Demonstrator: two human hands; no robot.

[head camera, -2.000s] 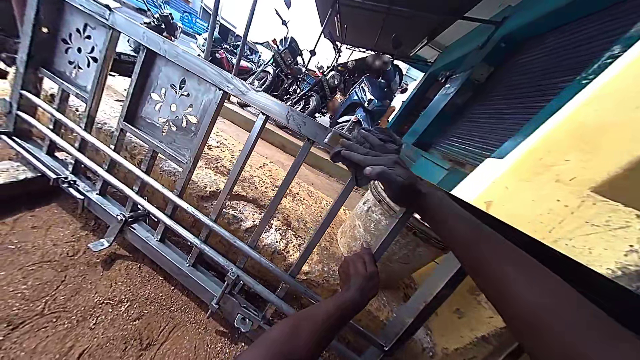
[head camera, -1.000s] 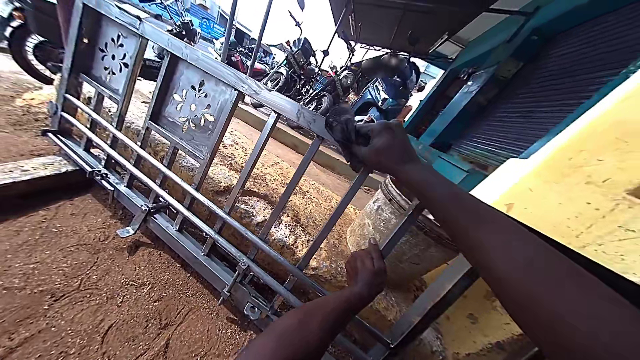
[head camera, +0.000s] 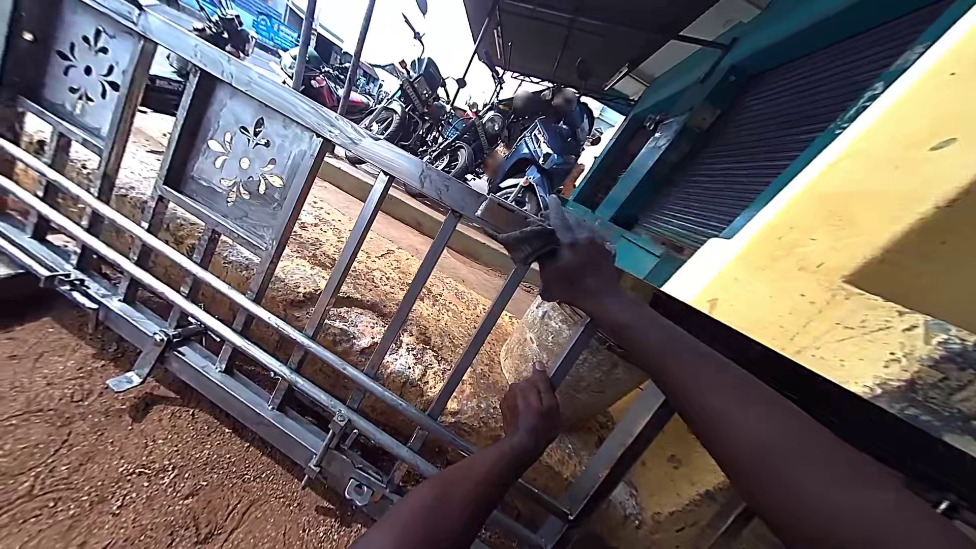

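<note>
A bare grey metal gate (head camera: 324,297) with upright bars and flower-cut panels (head camera: 242,164) leans across the view. My right hand (head camera: 579,263) is at its top rail (head camera: 396,164), on the right, its fingers partly covered by dark grey fabric (head camera: 530,242); whether this is a glove or a loose cloth is unclear. A small flat brownish piece (head camera: 505,216) lies against the rail at the fingertips. Lower down, my left hand (head camera: 531,409) is closed around an upright bar. Two long round rods (head camera: 252,309) run along the gate's lower part.
Behind the gate are a rough stone ledge (head camera: 412,335) and a dirty, light-coloured bucket (head camera: 564,351). Reddish gravelly soil (head camera: 137,465) lies in front. A yellow wall (head camera: 823,282) stands at right, with a rolling shutter (head camera: 778,130) beyond. Parked motorcycles (head camera: 427,99) stand in the background.
My right hand has changed its pose at the top rail; its dark-covered fingers lay spread two seconds ago and are now bunched. My left hand remains on its bar.
</note>
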